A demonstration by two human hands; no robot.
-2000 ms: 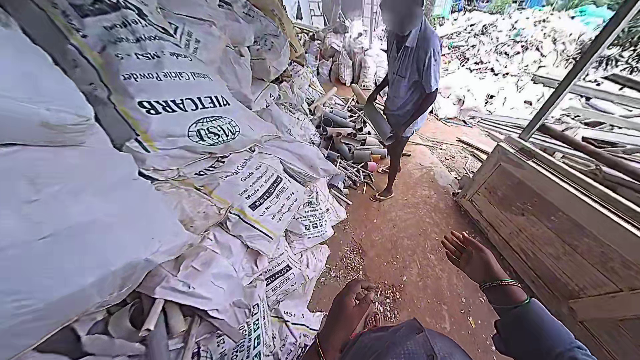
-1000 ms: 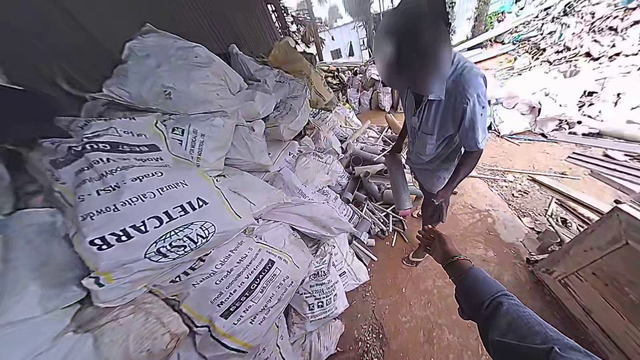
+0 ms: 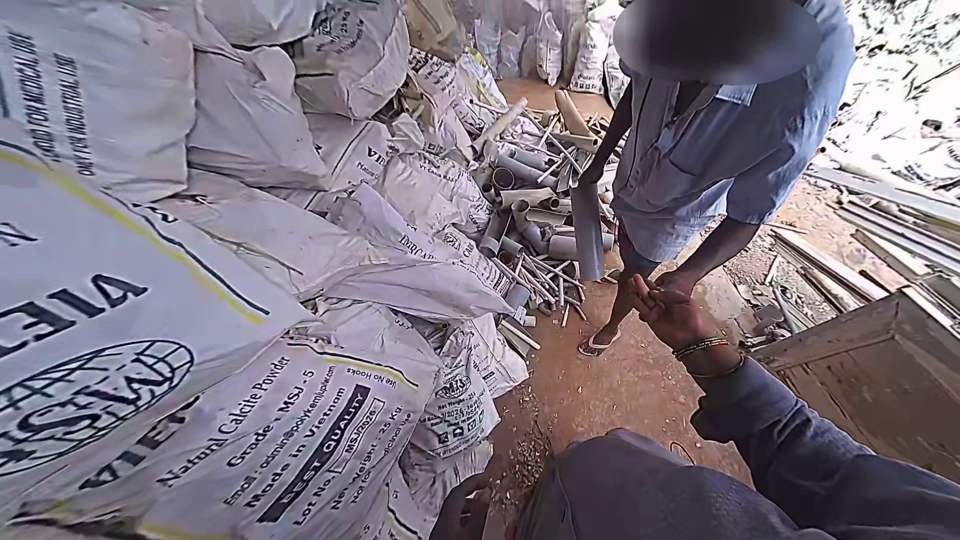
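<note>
My right hand [image 3: 671, 319], with bangles at the wrist, reaches forward from a dark sleeve and meets the hand of a person [image 3: 697, 150] in a blue shirt. Whether it holds anything cannot be told. That person's other hand holds a grey plastic pipe piece [image 3: 588, 232] hanging down. My left hand [image 3: 463, 510] is low at the bottom edge, partly cut off and dark, near the white woven sacks [image 3: 300, 427]; nothing is seen in it.
Printed white sacks are heaped along the left side. Behind them lies a pile of cut plastic pipes [image 3: 525, 157]. A wooden panel or box [image 3: 870, 360] stands at the right, with long strips [image 3: 832, 262] beyond it. Small debris [image 3: 525, 442] lies on the brown ground.
The person in blue is much nearer, and my right hand has reached out to that person's hand. My left hand is lower than in the earliest frame. The view has swung left.
</note>
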